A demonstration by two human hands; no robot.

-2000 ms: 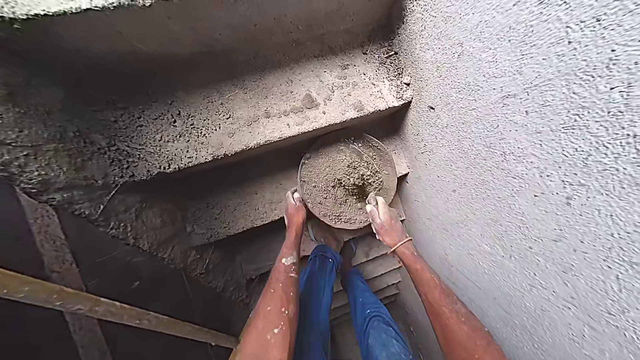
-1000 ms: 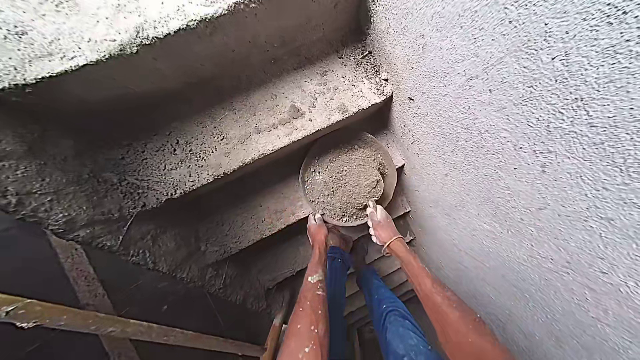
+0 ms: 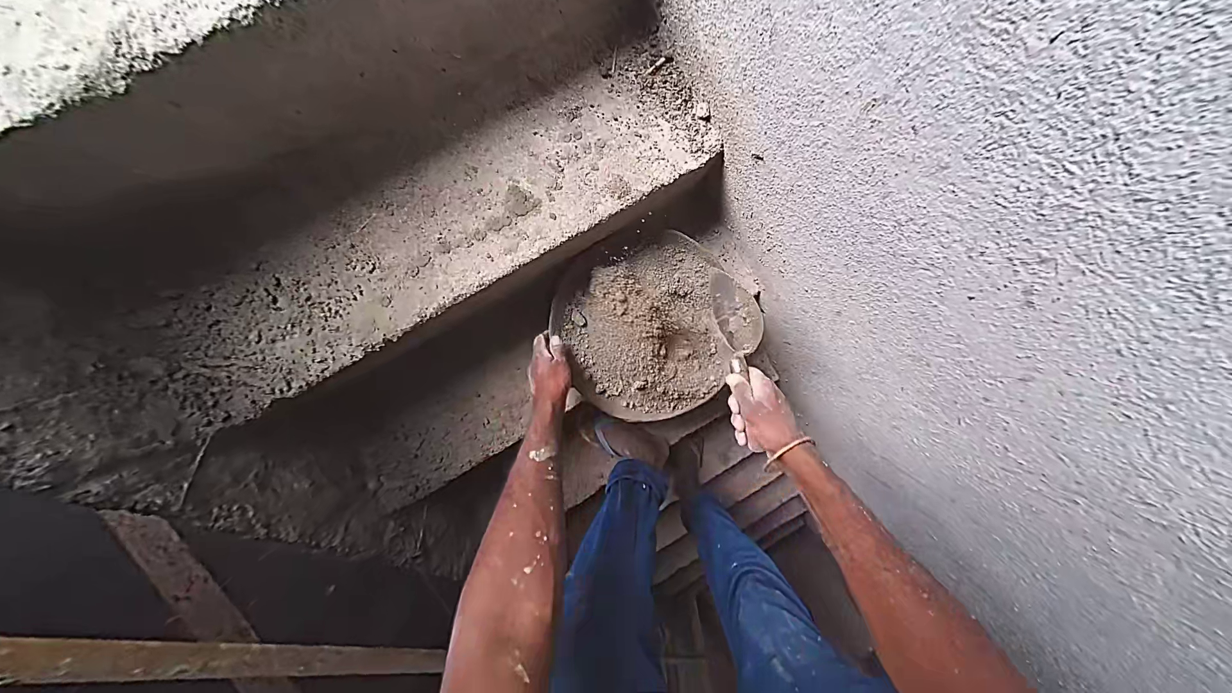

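Observation:
A round, shallow pan [image 3: 568, 298] rests on a stair below my face, filled with grey-brown sandy mortar mix [image 3: 645, 337]. My left hand [image 3: 551, 371] grips the pan's left rim. In my right hand [image 3: 760, 409] is the handle of a trowel [image 3: 736, 313], whose blade lies at the right inner side of the pan, against the mix. Some mix clings to the blade. A thin band circles my right wrist.
Concrete steps [image 3: 462, 241] with crumbs of debris run diagonally behind the pan. A rough plastered wall [image 3: 982, 289] rises on the right. Wooden bars [image 3: 221, 659] cross a dark gap at lower left. My sandalled foot [image 3: 630, 441] stands just below the pan.
The trowel blade, hidden or buried earlier, now shows at the pan's right side. My left hand has moved from the pan's lower rim to its left rim. The mix's surface has shifted.

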